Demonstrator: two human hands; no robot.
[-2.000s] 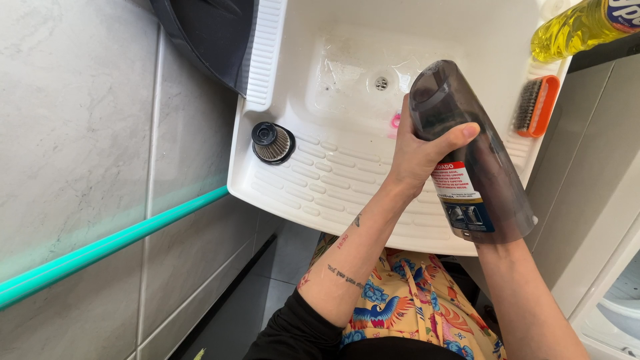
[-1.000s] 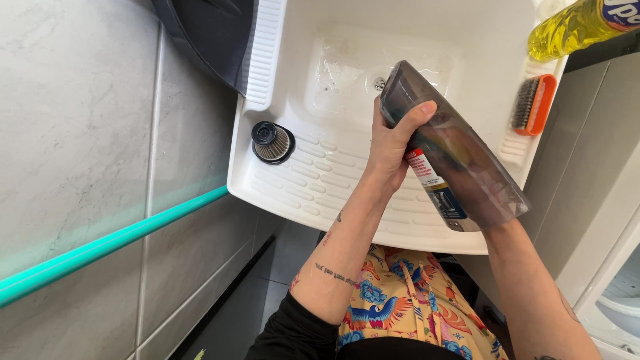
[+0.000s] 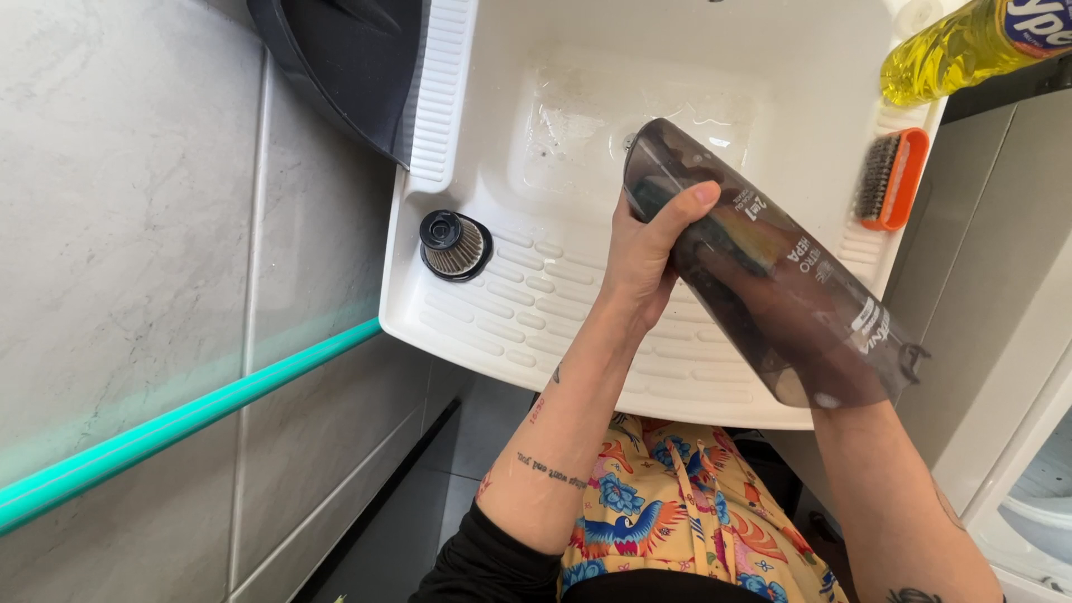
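Note:
A smoky translucent plastic vacuum cleaner dust canister (image 3: 729, 276) is held tilted over the near part of a white laundry sink (image 3: 494, 335). My left hand (image 3: 657, 251) grips its upper end from outside, the thumb lying across the wall. Through the lower opening my right hand (image 3: 791, 314) reaches inside, seen dimly through the plastic. At its fingers, against the inner wall, shows a yellow and green sponge (image 3: 745, 239). A pleated cone filter with a black rim (image 3: 455, 244) stands on the ribbed ledge to the left.
An orange-backed scrub brush (image 3: 894, 180) lies on the sink's right ledge, below a bottle of yellow dish soap (image 3: 955, 59). A dark plastic basin (image 3: 352, 67) overlaps the left edge. A turquoise pole (image 3: 193, 423) runs along the tiled wall toward the sink's near left corner.
The canister has turned in my hands: its red and white label faced up earlier, and white lettering faces up now. My right hand remains inside it.

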